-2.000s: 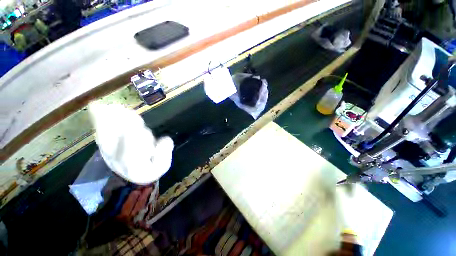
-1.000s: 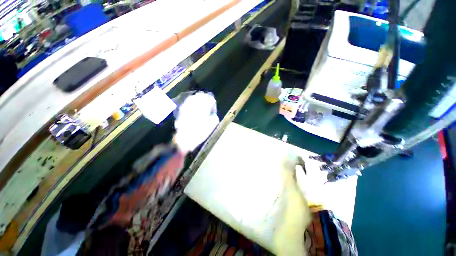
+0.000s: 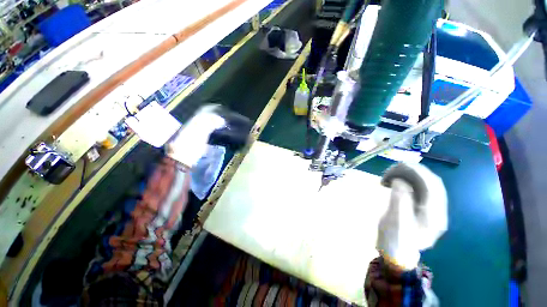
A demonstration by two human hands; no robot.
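My left hand [image 3: 201,135], in a white glove and blurred, holds a black unit [image 3: 235,129] above the dark green conveyor. A clear plastic bag [image 3: 209,171] is just below it; I cannot tell if they touch. My right hand [image 3: 417,210], in a white glove, is over the right edge of the cream work pad [image 3: 282,222]. Its fingers curl around or end in a dark grey patch; I cannot tell whether that is an object or soiled glove. The large green cylinder [image 3: 393,66] hangs above, with its metal tip [image 3: 330,169] over the pad's back edge.
A squeeze bottle [image 3: 301,101] with a green spout stands behind the pad. A bagged black item [image 3: 282,43] lies farther along the conveyor. A white card [image 3: 153,123] hangs at the belt's far edge. A black tray [image 3: 58,93] is on the white shelf. A white machine [image 3: 468,60] is behind the cylinder.
My left hand has moved from the left to the bagged item and now holds a black unit. My right hand has moved right across the pad. The view has turned, showing the green cylinder nearer the centre.
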